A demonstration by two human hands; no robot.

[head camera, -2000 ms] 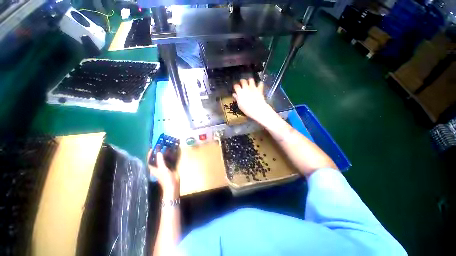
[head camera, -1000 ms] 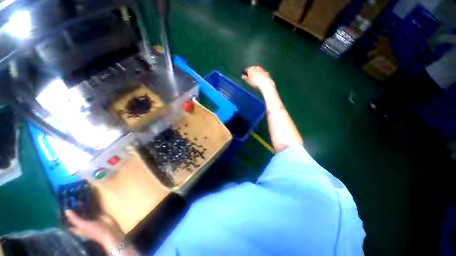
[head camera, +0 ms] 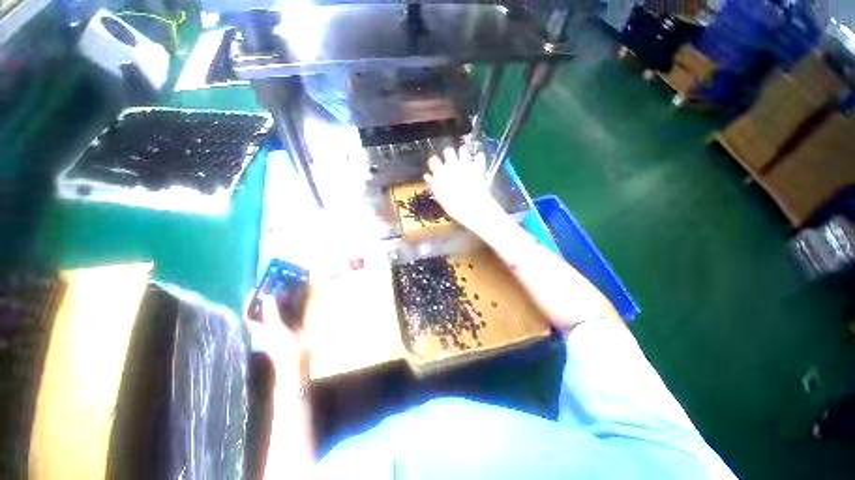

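Note:
My left hand (head camera: 270,323) holds a dark moulded part (head camera: 289,290) with a bluish sheen, left of the cartons. My right hand (head camera: 455,178) is at the press fixture (head camera: 398,155), behind the small carton (head camera: 407,224), with fingers spread; its fingertips are blurred and I cannot tell whether it holds anything. The small carton holds a dark pile. The large carton tray (head camera: 516,323) nearer my body holds a larger pile of small black pieces (head camera: 433,298). The pneumatic press (head camera: 394,42) stands above, its plate raised over the fixture.
A white tray of black parts (head camera: 164,155) lies on the green bench. A tan cardboard flap (head camera: 352,323) is left of the carton tray. A plastic-lined carton (head camera: 208,384) and cardboard (head camera: 89,366) stand at left. A blue crate (head camera: 586,258) is at right. Guide posts (head camera: 516,117) flank the fixture.
My right hand has come back from over the blue crate to the press fixture. The view has turned back left. My left hand still holds the dark part.

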